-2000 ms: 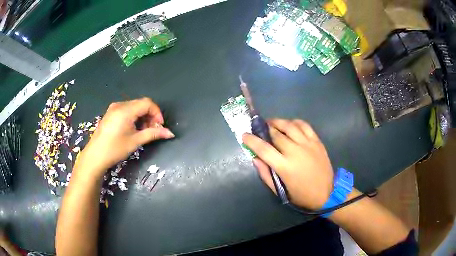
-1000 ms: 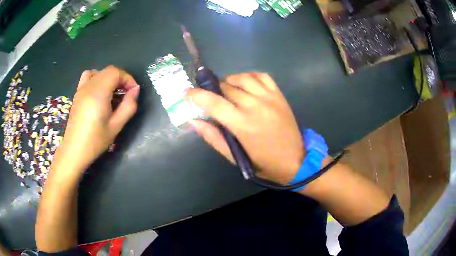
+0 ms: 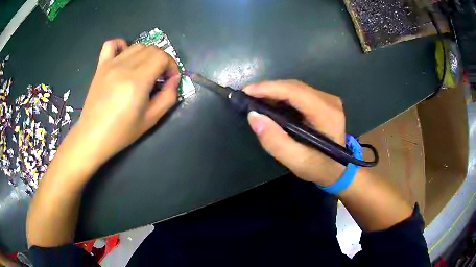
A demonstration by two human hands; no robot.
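My right hand (image 3: 305,130) is shut on the black handle of a soldering iron (image 3: 292,125). The iron's thin tip points left and is at the right edge of a green and white circuit board (image 3: 187,87). My left hand (image 3: 130,86) lies over the board and hides much of it. Its thumb and index finger are pinched together close to the iron's tip; a small component seems to be between them, mostly hidden. A heap of small white, yellow and dark red components (image 3: 34,133) lies on the dark green mat at the left.
A brown tray of dark grains (image 3: 386,21) is at the far right. Part of a green board pile (image 3: 54,7) shows at the top left. A cardboard box (image 3: 443,141) is below the right bench edge. A blue band (image 3: 342,180) is on my right wrist.
My left hand has moved right, over the board. My right hand has let go of the board and turned the iron, so its tip now points left to the board. The view has shifted.
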